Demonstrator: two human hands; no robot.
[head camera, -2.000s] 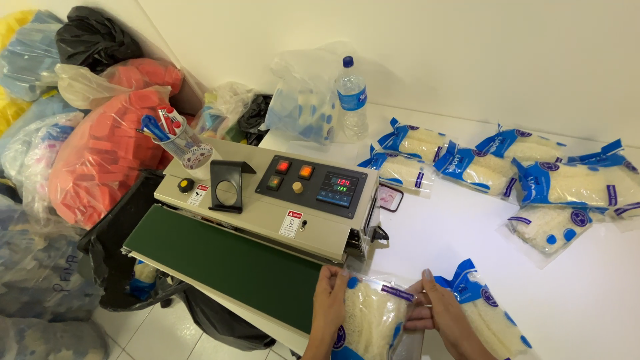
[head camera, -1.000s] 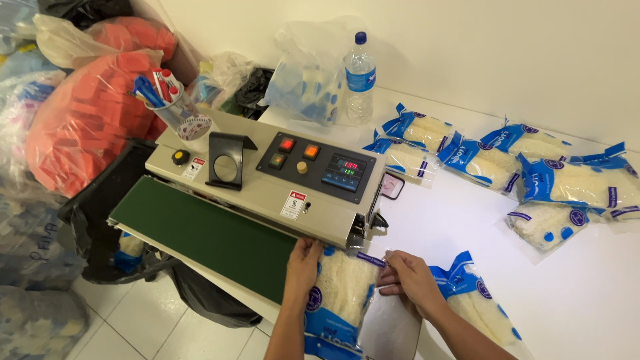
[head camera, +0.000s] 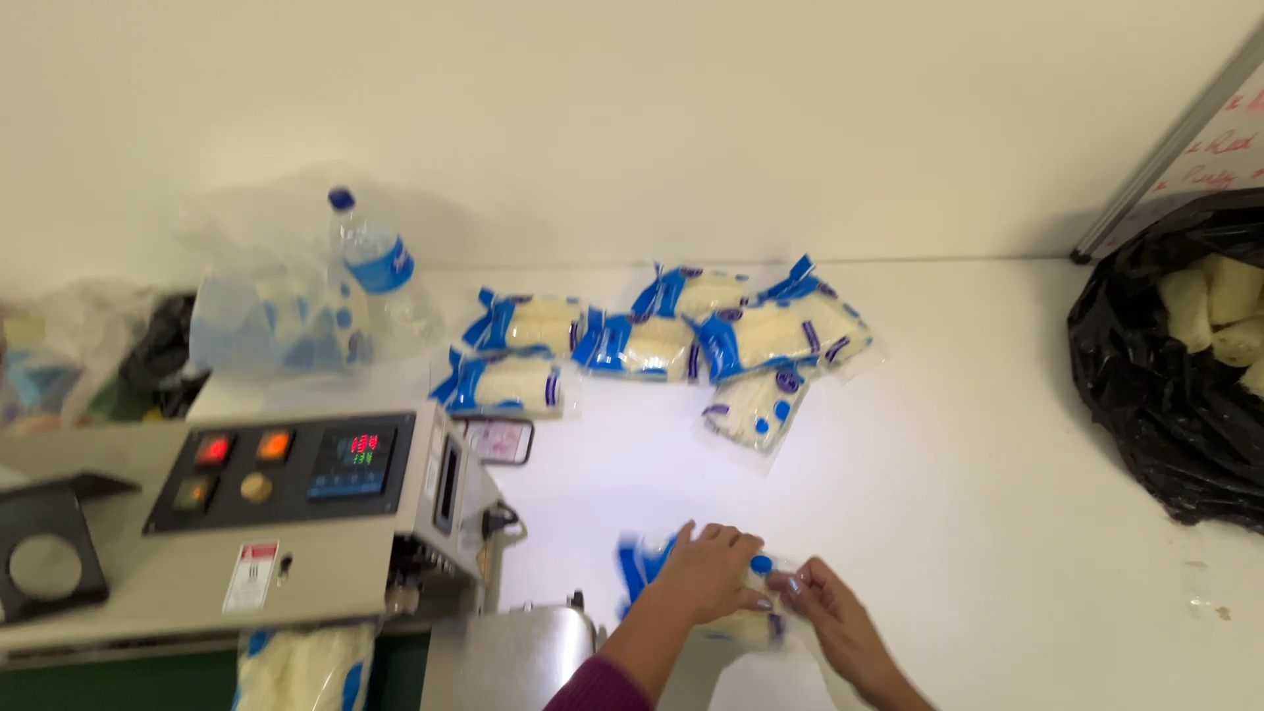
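Note:
A clear and blue plastic packet (head camera: 746, 627) with pale contents lies on the white table under my left hand (head camera: 706, 578), whose fingers spread over its top. At the packet's right edge, my right hand (head camera: 825, 612) pinches the clear plastic film. Another such packet (head camera: 306, 667) rests on the green conveyor belt (head camera: 118, 681) of the band sealing machine (head camera: 326, 563), below its control panel (head camera: 281, 469). Farther back on the table lie several more filled packets (head camera: 647, 346), some overlapping.
A water bottle (head camera: 375, 252) and a clear bag of packaging (head camera: 281, 321) stand by the wall. Near the machine lies a phone (head camera: 501, 441). A metal plate (head camera: 509, 657) is left of my hands. A black plastic bag (head camera: 1136, 395) with pale pieces is at the right.
Both hands have left the packet at the conveyor, which now lies on the belt, and are on the packet on the table. The view has swung right.

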